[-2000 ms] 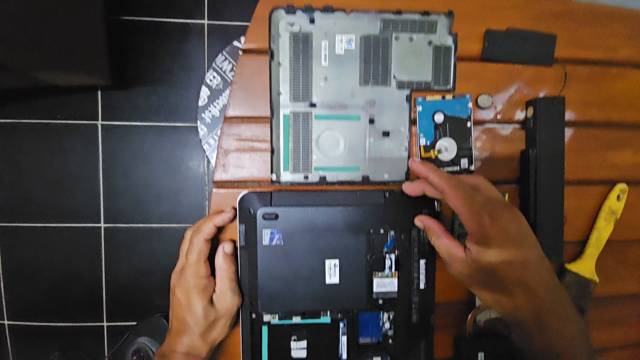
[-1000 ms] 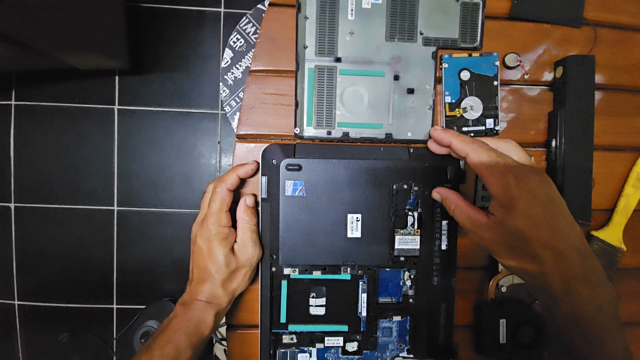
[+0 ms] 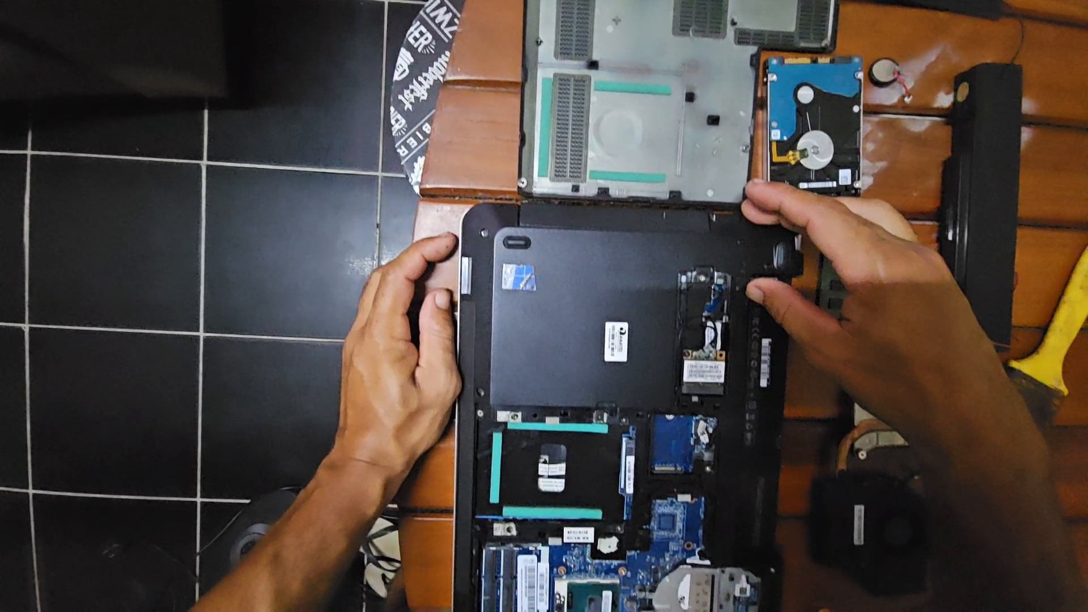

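An upside-down laptop base [image 3: 578,340], its bottom cover off, lies on the wooden table with circuit boards and an empty drive bay outlined by green strips in view. My left hand [image 3: 395,357] rests along its left edge, fingers curved and holding nothing. At the upper right corner, my right hand [image 3: 858,272] has thumb and forefinger spread over the black casing, the thumb touching it; whether it grips the corner I cannot tell. Just above lies the grey laptop bottom cover [image 3: 629,127], beside a hard disk drive [image 3: 816,127].
Right of the drive are a coin-cell battery with leads [image 3: 884,71] and a long black laptop battery [image 3: 982,204]. A yellow-handled brush [image 3: 1062,331] lies at the far right. A cooling fan with heat pipe [image 3: 875,518] sits under my right forearm. Dark floor tiles [image 3: 289,246] lie beyond the table's left edge.
The view has shifted, so more of the laptop's lower boards shows and the cover sits higher in the frame. Both hands keep nearly the same places at the laptop's sides.
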